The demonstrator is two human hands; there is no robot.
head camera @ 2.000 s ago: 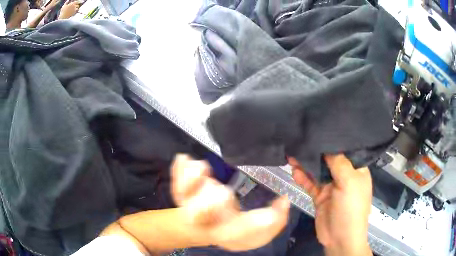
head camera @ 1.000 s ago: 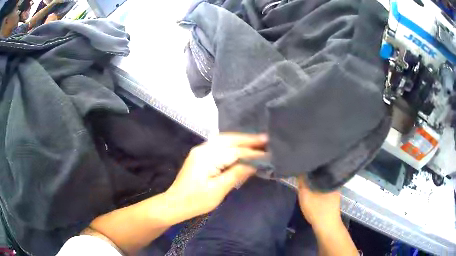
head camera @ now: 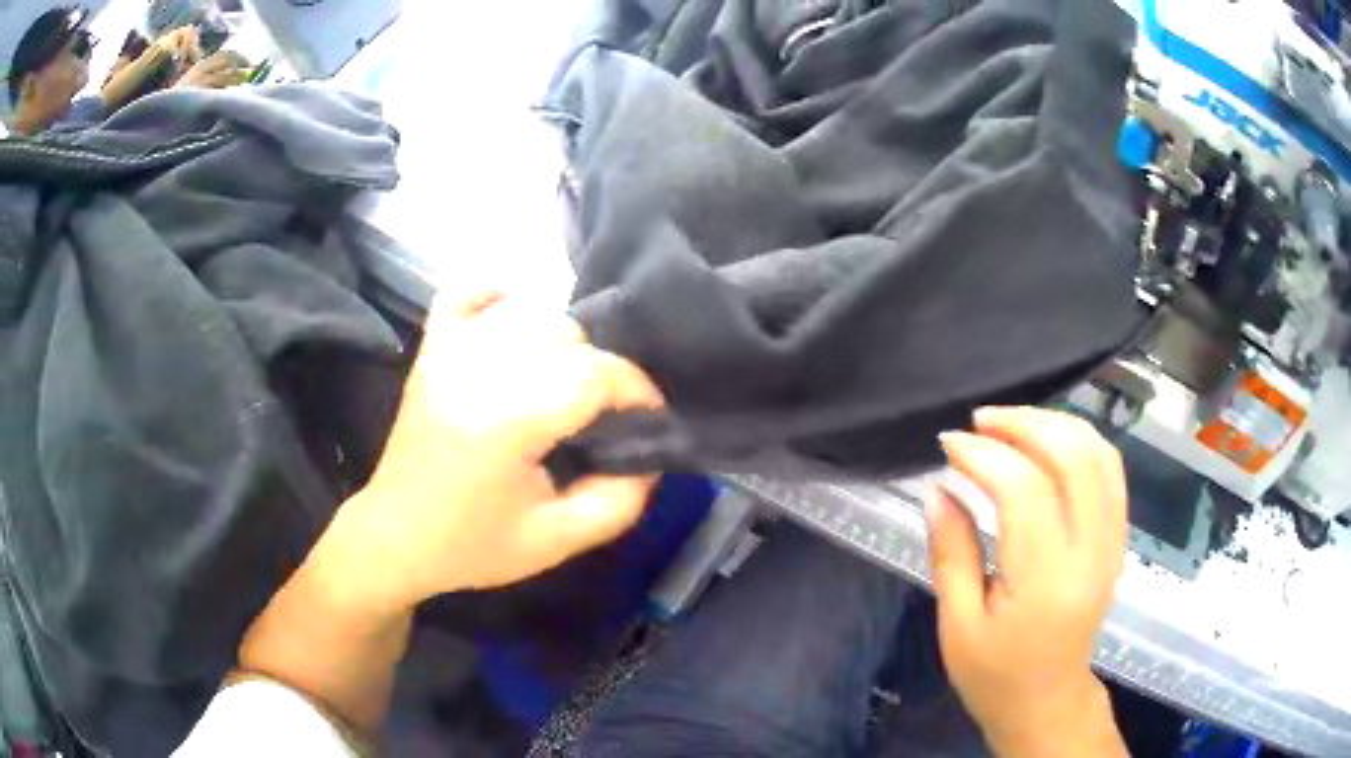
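A large dark grey garment [head camera: 889,267] lies bunched on the white table, left of the overlock machine [head camera: 1237,89]. Its near edge runs from my left hand towards the needle area. My left hand [head camera: 511,459] pinches the folded end of this edge between thumb and fingers, just over the table's front edge. My right hand [head camera: 1030,548] is at the garment's near edge, right of centre, with thumb and fingers apart. Its fingertips are close to the cloth; I see no cloth gripped in it.
More dark garments [head camera: 163,400] hang at the left. The table's ruler-marked edge [head camera: 845,526] crosses diagonally below the cloth. A white box with an orange label [head camera: 1252,422] and a grey plate [head camera: 1148,496] are at the right. A person [head camera: 57,74] shows at the upper left.
My left hand has moved left and up, drawing the garment's near edge out straighter. My right hand has moved up and right and opened at the cloth's edge. The flap has been unfolded.
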